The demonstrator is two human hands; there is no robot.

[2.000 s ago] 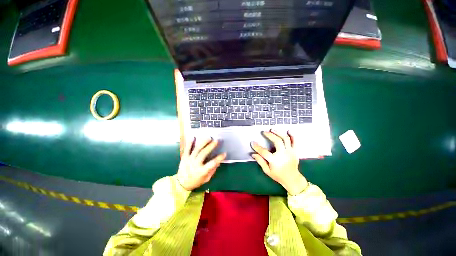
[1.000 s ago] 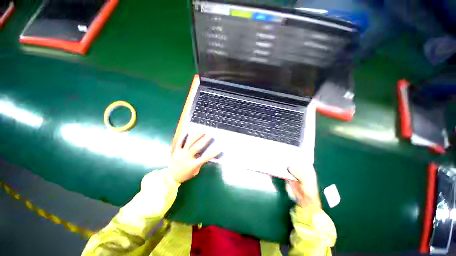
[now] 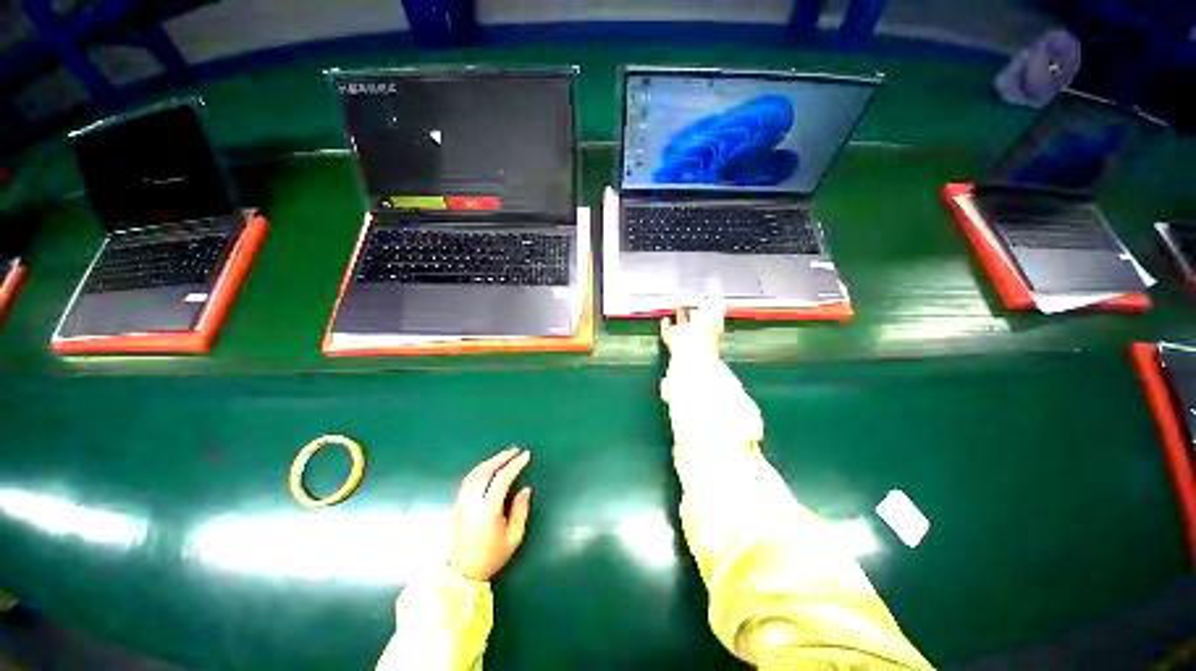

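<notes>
An open laptop with a blue swirl on its screen [image 3: 748, 138] stands in the back row on an orange-red tray [image 3: 787, 313], a white sheet edge showing between them. My right hand [image 3: 695, 324] reaches forward to the middle of its front edge, fingers at the edge; whether they grip is too small to tell. My left hand [image 3: 491, 511] is low over the green bench, empty, fingers slightly spread. Left of the swirl laptop stands another open laptop [image 3: 453, 308] with a dark screen and a yellow and red bar, also on an orange-red tray.
A yellow tape roll [image 3: 327, 471] lies left of my left hand. A small white block [image 3: 902, 518] lies right of my right sleeve. More laptops stand at the far left [image 3: 142, 282] and right [image 3: 1069, 243]. Blue metal framing [image 3: 439, 20] runs behind the green bench [image 3: 197, 420].
The laptop that was under my hands is gone from directly before me. My right hand has moved forward to the back row; my left hand is off the laptop. The view has tilted up.
</notes>
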